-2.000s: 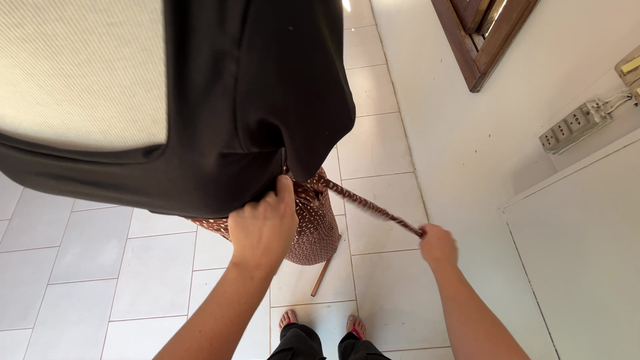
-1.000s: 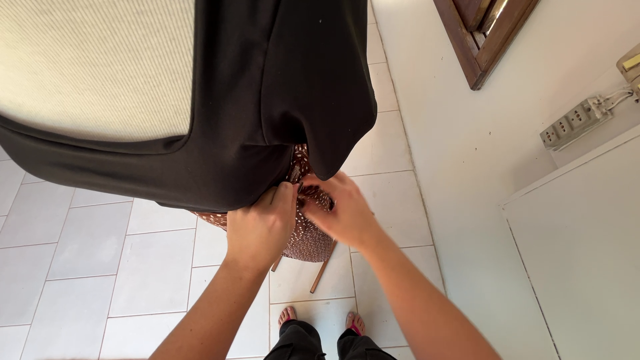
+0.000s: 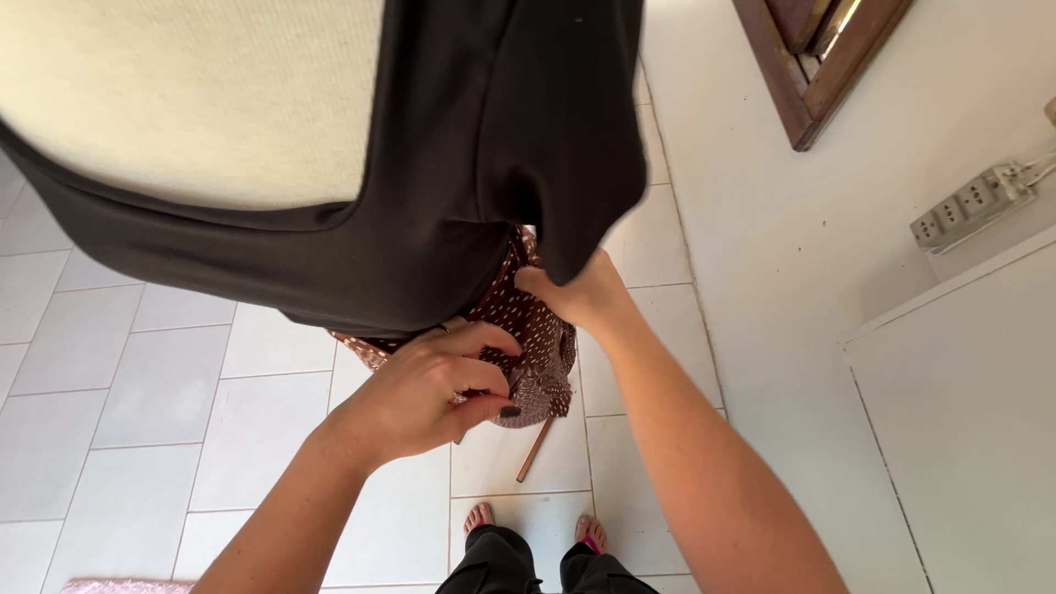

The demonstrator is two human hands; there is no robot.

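A black garment [image 3: 429, 247] hangs over a cream ribbed form [image 3: 206, 99] at the upper left. Below its hem shows brown fabric with white specks [image 3: 528, 330]. My left hand [image 3: 445, 379] lies against this fabric at the hem, fingers loosely curled and apart, with a ring on one finger. My right hand [image 3: 577, 289] is at the right side of the speckled fabric, thumb in front of it. Part of that hand is behind the black cloth and its other fingertips are hidden, so its grip cannot be seen.
Thin brown legs [image 3: 535, 450] reach down below the fabric to a tiled floor [image 3: 157, 396]. My sandalled feet [image 3: 591, 532] stand close by. Along the right are a white wall [image 3: 784, 247], a wood-framed piece [image 3: 784, 91], a power strip [image 3: 973, 206] and a white panel [image 3: 973, 396]. A pink mat [image 3: 128, 586] edges in at lower left.
Two seconds ago my right hand held a twisted speckled strip stretched out to the right; it has since come in to the fabric. The fingers of my left hand have spread.
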